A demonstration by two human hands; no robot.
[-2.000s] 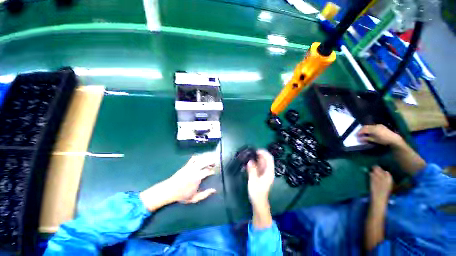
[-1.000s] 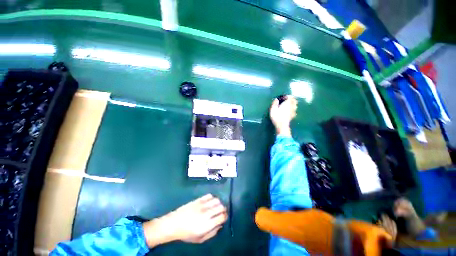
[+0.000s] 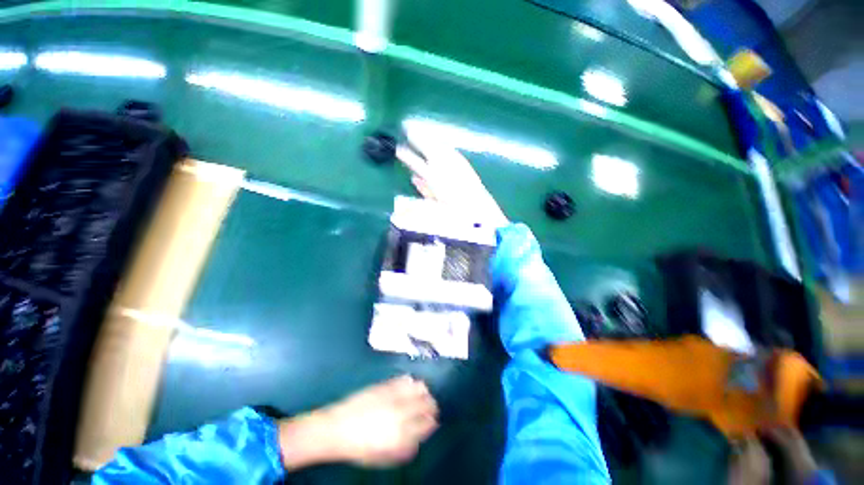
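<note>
A round black housing (image 3: 381, 147) lies on the green bench behind the screw feeder (image 3: 431, 292). My right hand (image 3: 441, 175) reaches past the feeder, its fingertips at the housing's right edge; blur hides whether they touch. Another round black housing (image 3: 560, 205) lies alone to the right. My left hand (image 3: 379, 422) is low in front of the feeder, fingers curled, and the inside of its grip is hidden. The orange electric screwdriver (image 3: 654, 371) hangs slanted at the right, partly over my right sleeve, blurred.
A long black divided tray (image 3: 71, 223) is at the left, with a cardboard sheet (image 3: 156, 313) beside it. Black parts (image 3: 625, 311) lie at the right, near a second black tray (image 3: 782, 303). Another person's hands (image 3: 767, 461) show at the lower right edge.
My right hand has moved left from the far right of the bench to the housing behind the feeder. One housing now lies where that hand was. The view has shifted.
</note>
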